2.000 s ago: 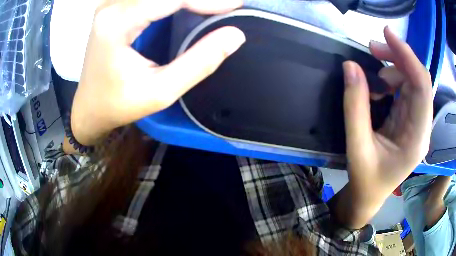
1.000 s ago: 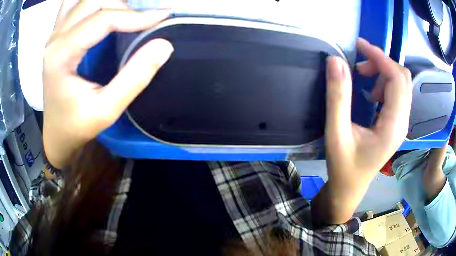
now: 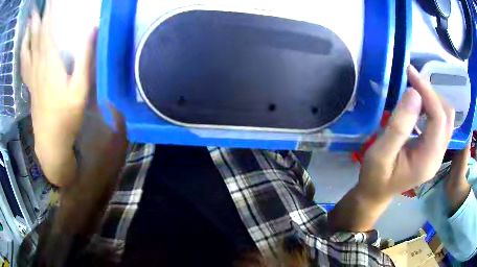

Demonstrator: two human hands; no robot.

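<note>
A dark oval base [image 3: 235, 73] with a thin pale rim lies flat on a white lining in a blue tray [image 3: 209, 136]. One dark strip [image 3: 293, 40] lies along its far long edge, and small holes show near the close edge. My left hand [image 3: 60, 83] is left of the tray over a white sheet [image 3: 78, 15], blurred, off the base; whether it touches the sheet is unclear. My right hand [image 3: 413, 135] is right of the tray, fingers curled and apart, with nothing visible in it.
A second blue tray at the right holds black headphones [image 3: 444, 21] and a grey oval base [image 3: 444, 73]. Clear crinkled plastic [image 3: 8, 57] is at the far left. Another person's sleeve [image 3: 455, 229] is at the lower right, beside cardboard boxes [image 3: 413, 253]. Something red is under the tray's right corner.
Both hands have left the oval base. My left hand moved left over the white sheet, and my right hand moved right. The base now lies fully in view with the strip on it.
</note>
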